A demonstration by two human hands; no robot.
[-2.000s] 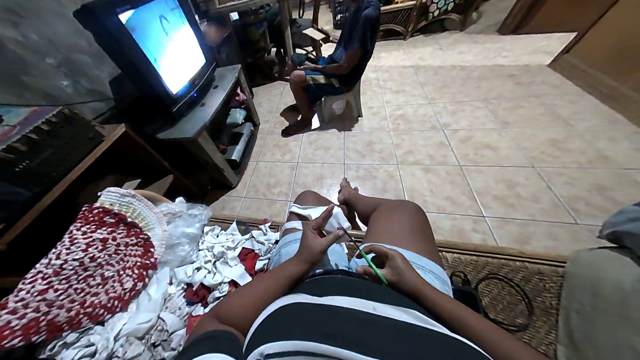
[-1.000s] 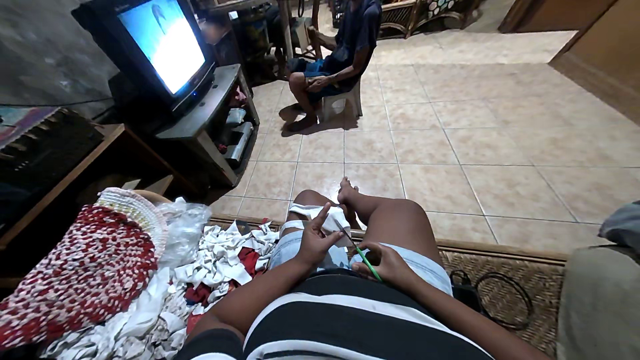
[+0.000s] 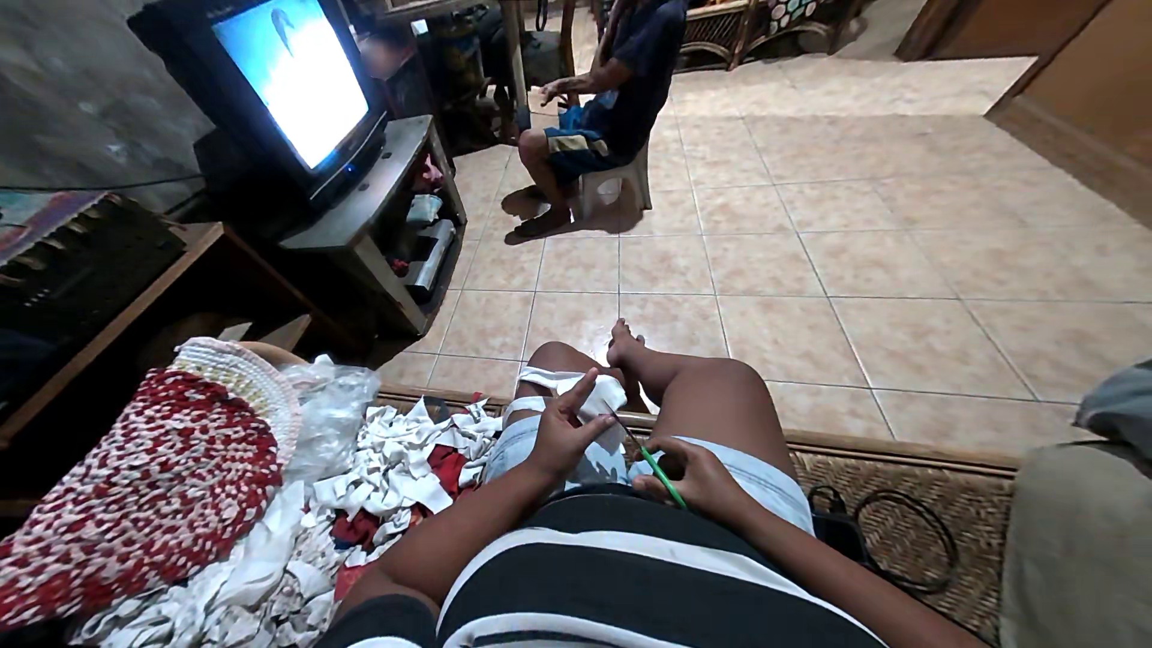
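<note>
My right hand is closed around the green handle of a pair of scissors, above my lap. The thin dark blades point up and left, toward the white cloth lying over my left thigh. My left hand is at that cloth, its index finger stretched out and its thumb near the blade tips. Whether the left fingers pinch the cloth cannot be told. White and red fabric scraps are heaped at my left, beside a round red and white woven rag mat.
A clear plastic bag lies by the scraps. A lit television stands on a low cabinet. Ahead, a person sits on a plastic stool. A coiled black cable and a grey cushion are at my right.
The scissors have shifted a little in my right hand, and their blades now look closer together than two seconds ago. The seated person's arms have moved.
</note>
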